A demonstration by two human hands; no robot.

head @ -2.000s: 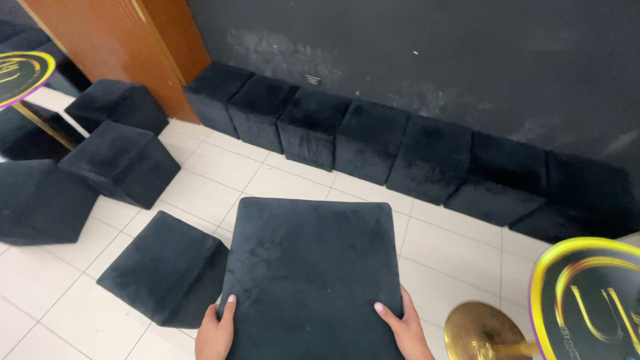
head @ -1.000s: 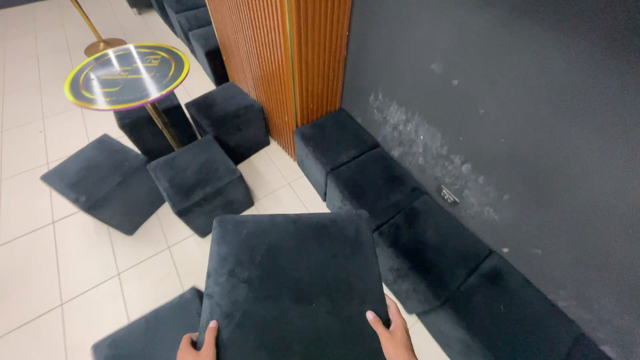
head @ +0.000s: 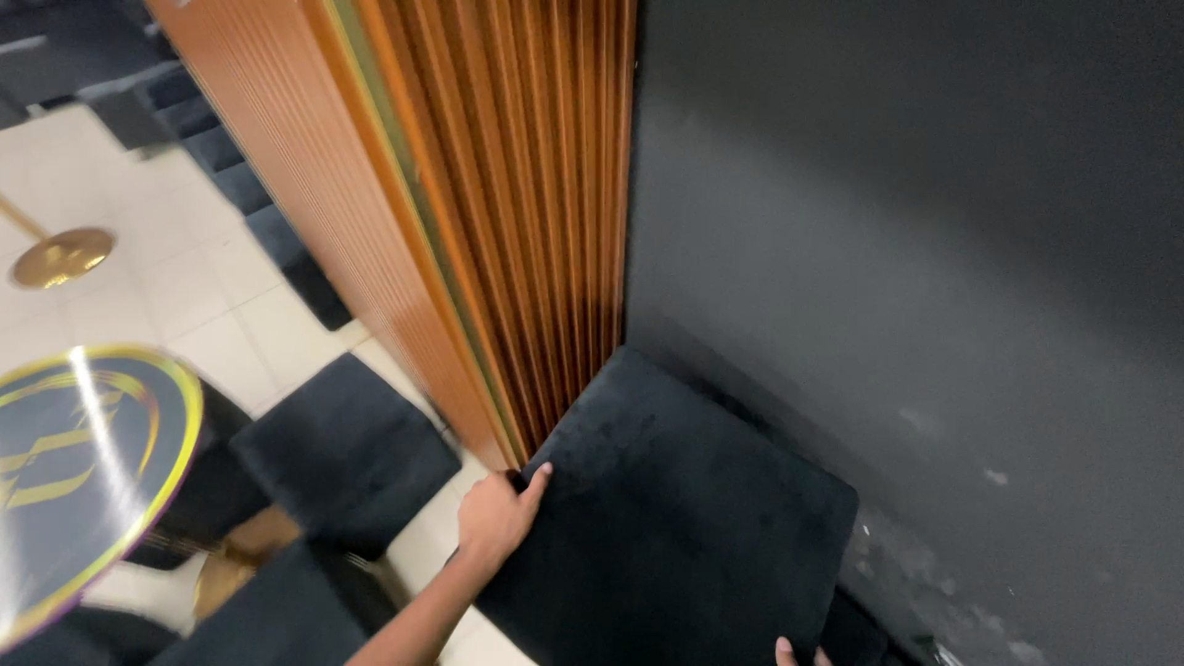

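Note:
A black velvet cube stool [head: 675, 527] is between my two hands, its far corner in the angle where the slatted wood column meets the dark wall. My left hand [head: 499, 513] grips its left side, thumb on the top edge. Of my right hand [head: 800, 653] only fingertips show, at the stool's near right edge by the bottom of the view. Whether the stool hangs or rests on something beneath it cannot be told; its underside is hidden.
The slatted wood column [head: 518, 185] stands ahead, the scuffed dark wall [head: 906, 277] at right. At left are a round table [head: 83, 462] with a yellow rim, another black cube stool [head: 347, 453], more stools beyond the column and a brass stand base [head: 65, 257] on pale tiles.
The held stool has come up to the corner of column and wall, above where the row of stools begins. The view has swung left and nearer the column.

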